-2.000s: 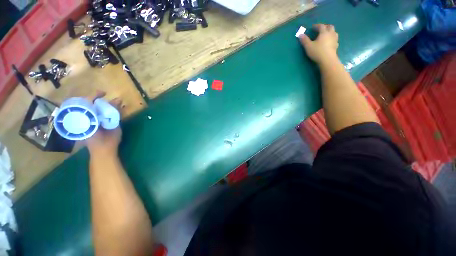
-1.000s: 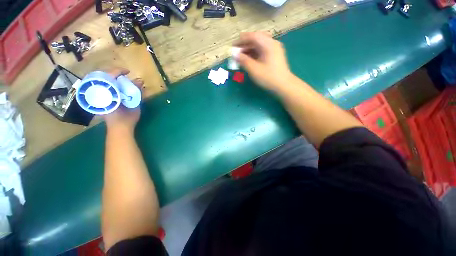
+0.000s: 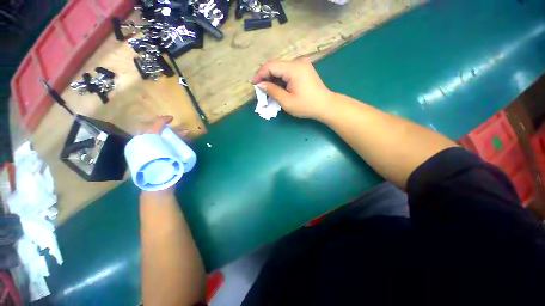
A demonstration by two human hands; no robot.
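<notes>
My left hand (image 3: 158, 127) is around a pale blue-white roll (image 3: 156, 160) with a spoked core, held over the bench edge beside the black box. Its fingertips show behind the roll. My right hand (image 3: 293, 89) pinches a small white slip between thumb and fingertips, just above the white slips (image 3: 266, 109) on the green mat (image 3: 287, 173). The held slip and the ones below overlap in view, so I cannot tell where they part. The red square piece is not visible.
A black open box (image 3: 92, 152) with a dark tool (image 3: 57, 95) stands left of my left hand. Black-and-chrome parts (image 3: 173, 33) are heaped at the back, beside a red tray (image 3: 63, 54). White strips (image 3: 36, 215) lie at far left. A dark rod (image 3: 190, 95) lies along the board joint.
My right hand has moved left from the far mat to the white slips, bringing a slip. The red piece no longer shows. My left hand keeps the roll, now tilted differently. The view has shifted.
</notes>
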